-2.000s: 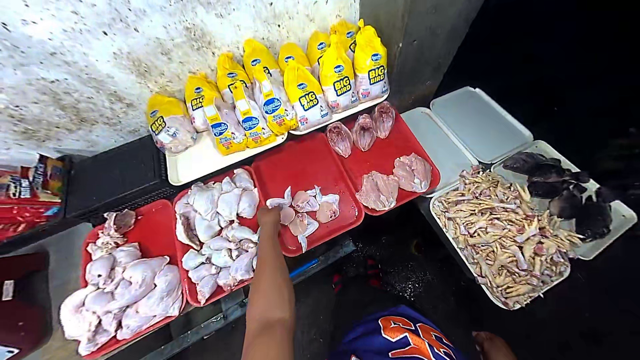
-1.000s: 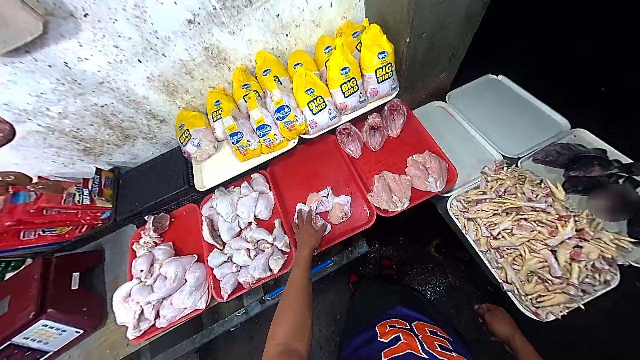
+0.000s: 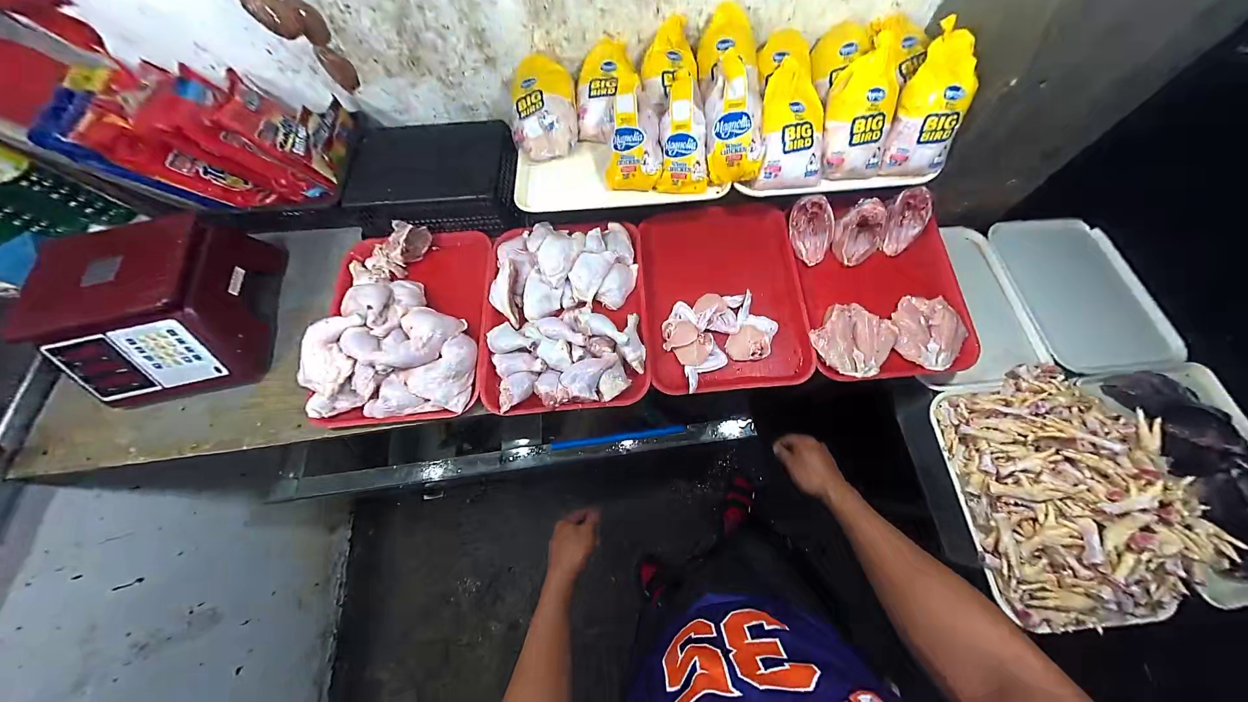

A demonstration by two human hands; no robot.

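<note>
My left hand (image 3: 573, 538) hangs loosely curled over the dark floor, below the front edge of the counter, with nothing seen in it. My right hand (image 3: 807, 466), fingers curled, is just below the red trays, touching nothing that shows. Nearest above it are a red tray (image 3: 682, 258) with wing pieces (image 3: 749, 341) at its front and a red tray (image 3: 829, 283) with breast pieces (image 3: 853, 339) and several opened carcass parts (image 3: 860, 232). Further left stand a tray of drumsticks and thighs (image 3: 565, 263) and a tray of leg quarters (image 3: 400, 361).
Bagged whole chickens (image 3: 795, 127) line the back on white trays (image 3: 570, 185). A maroon digital scale (image 3: 146, 292) stands left, near red packets (image 3: 214, 127) and a black crate (image 3: 424, 166). Chicken feet (image 3: 1072, 497) fill a tray at right, beside dark meat pieces (image 3: 1204, 429) and grey trays (image 3: 1087, 292).
My left hand has drawn back from the tray of wing pieces and is now below the counter edge. My right hand has come forward from the lower right. The view has swung left.
</note>
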